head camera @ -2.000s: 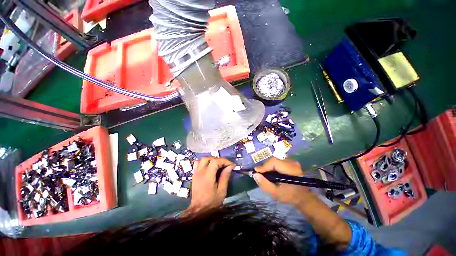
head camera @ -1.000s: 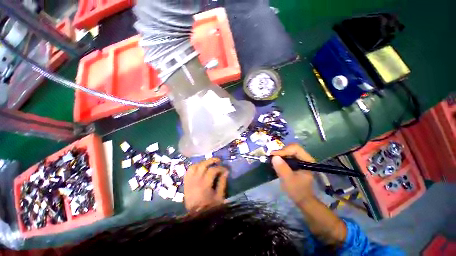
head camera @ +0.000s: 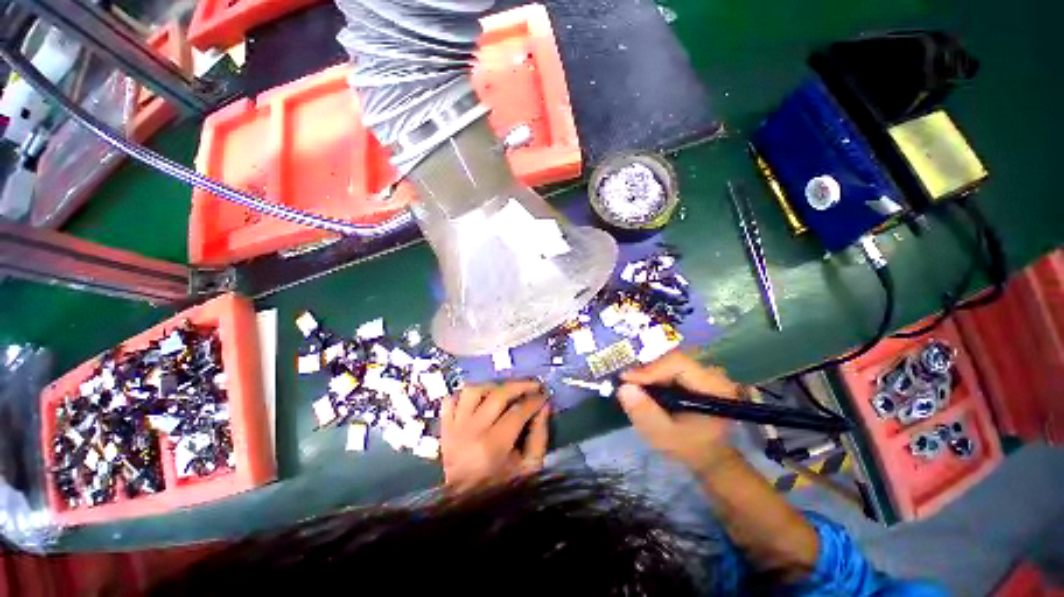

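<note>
My right hand (head camera: pixel 686 408) holds the black soldering iron (head camera: pixel 747 409) like a pen. Its thin tip lies over the blue pad (head camera: pixel 572 400), just below a small tan gridded sheet (head camera: pixel 610 358). My left hand (head camera: pixel 496 432) rests at the pad's near left edge with curled fingers, a little left of the tip. A tiny light piece shows by its fingertips; whether they grip anything is hidden. Loose small assemblies (head camera: pixel 391 397) lie on the green mat left of my left hand. A second pile of assemblies (head camera: pixel 630 309) lies on the pad beyond the iron.
A translucent fume hood (head camera: pixel 513 274) hangs just beyond my hands. A round dish (head camera: pixel 632 194), tweezers (head camera: pixel 756 257) and a blue soldering station (head camera: pixel 828 175) stand beyond and right. A full red parts tray (head camera: pixel 251 408) is left; an orange-red compartment tray (head camera: pixel 239 175) is behind the hood.
Two seconds ago my left fingertips were pinched close to the iron tip; they are now apart from it and curled. The tip has moved from beside the tan sheet to just below it since one second ago.
</note>
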